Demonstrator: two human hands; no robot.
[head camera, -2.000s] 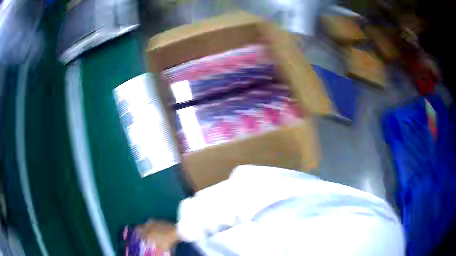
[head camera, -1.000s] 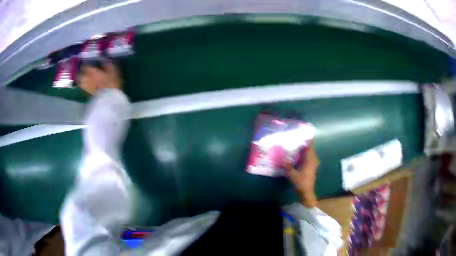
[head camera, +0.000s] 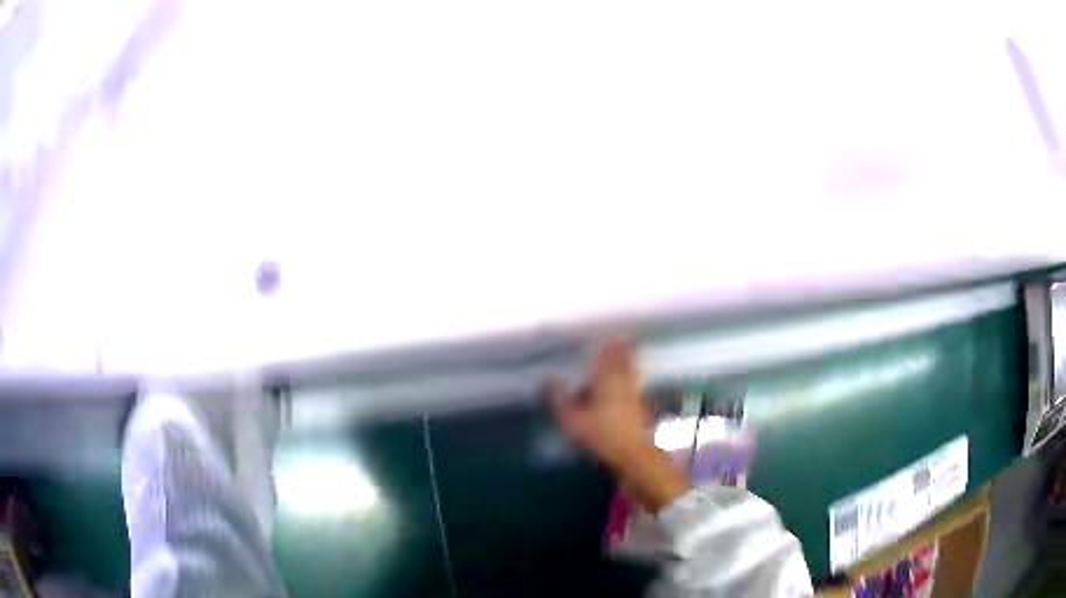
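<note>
My right hand (head camera: 610, 411) is blurred, with its fingers spread near the white rail (head camera: 830, 339), and it shows no box in it. Retail boxes (head camera: 713, 450), pink and purple, lie on the green bench (head camera: 777, 467) just beyond my right wrist, partly hidden by my hand and sleeve. My left sleeve (head camera: 193, 502) reaches up at the left. My left hand is hidden behind the edge of the white overhead shelf (head camera: 526, 175).
A white label sheet (head camera: 898, 505) lies on the bench at the right. Beside it is the open brown carton (head camera: 966, 543) with retail boxes (head camera: 906, 578) inside. A grey-silver device (head camera: 1046, 362) stands at the bench's right end. The overhead shelf covers the upper view.
The view has tilted up, bringing in the overhead shelf. My right hand has let go of the retail boxes and moved up and left. My left hand has passed out of sight.
</note>
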